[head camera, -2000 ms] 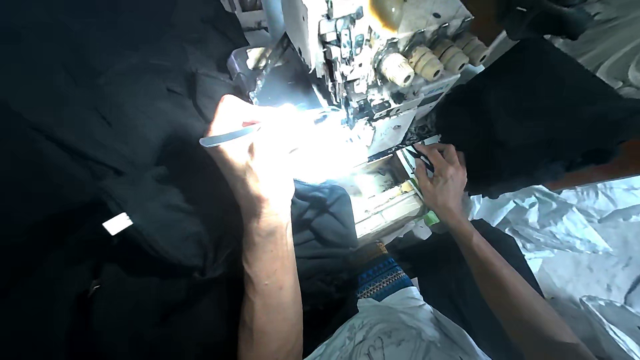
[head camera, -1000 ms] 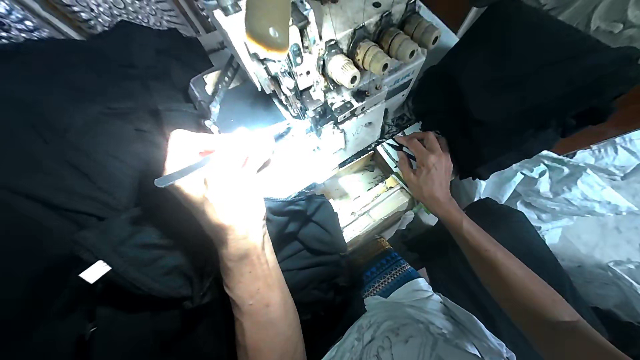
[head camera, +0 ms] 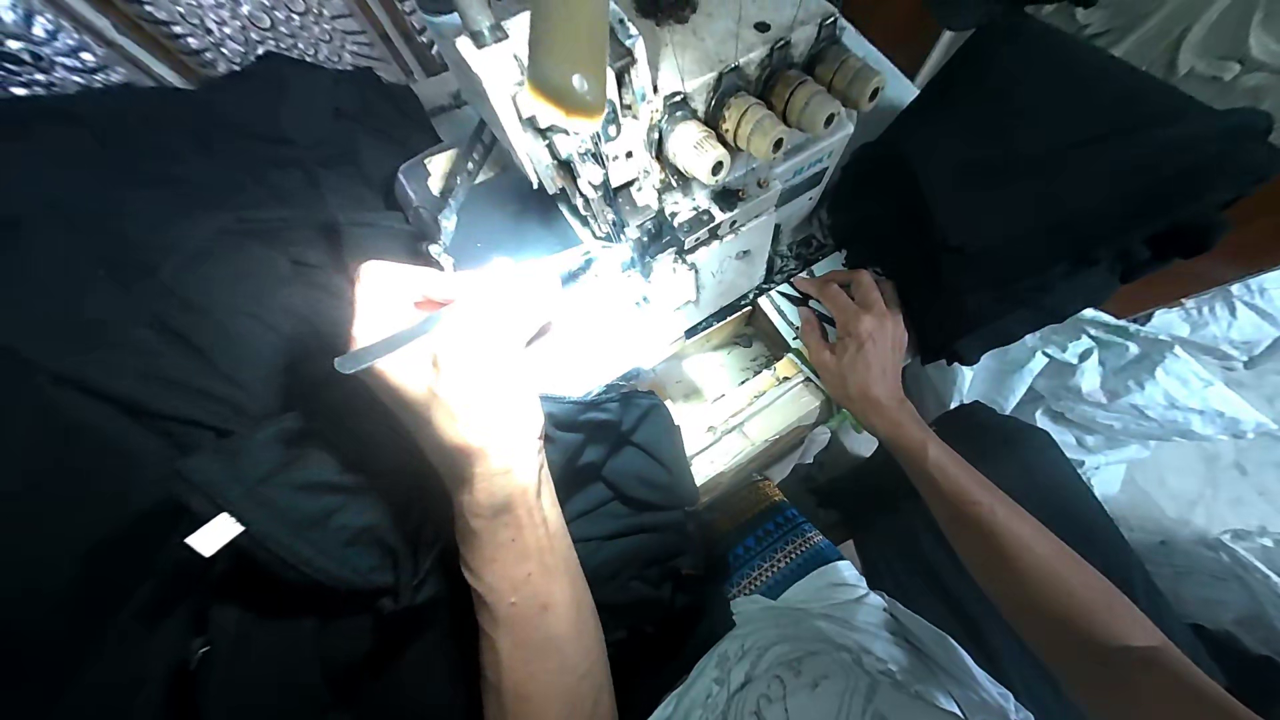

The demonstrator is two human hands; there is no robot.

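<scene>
An overlock sewing machine [head camera: 730,240], bearing the name Juki, stands at the upper middle. My left hand [head camera: 460,360] holds metal tweezers [head camera: 388,342] with their rounded end pointing left; their tips and the needle area are lost in the lamp's glare. Under and beside that hand lies black fabric [head camera: 620,460]. My right hand [head camera: 858,335] is at the machine's right front edge, its thumb and fingers around a small black-handled tool [head camera: 808,305], seemingly thread snips, partly hidden by the fingers.
An open wooden drawer or tray [head camera: 750,420] sits below the machine. A large heap of black cloth [head camera: 200,280] covers the left side. More black cloth [head camera: 1040,190] hangs at the right, above white plastic sheeting [head camera: 1150,370]. Cream tension dials [head camera: 752,125] line the machine's front.
The view has shifted, showing more of the patterned surface at the upper left. Both hands keep much the same places at the machine, with the tweezers still in my left hand.
</scene>
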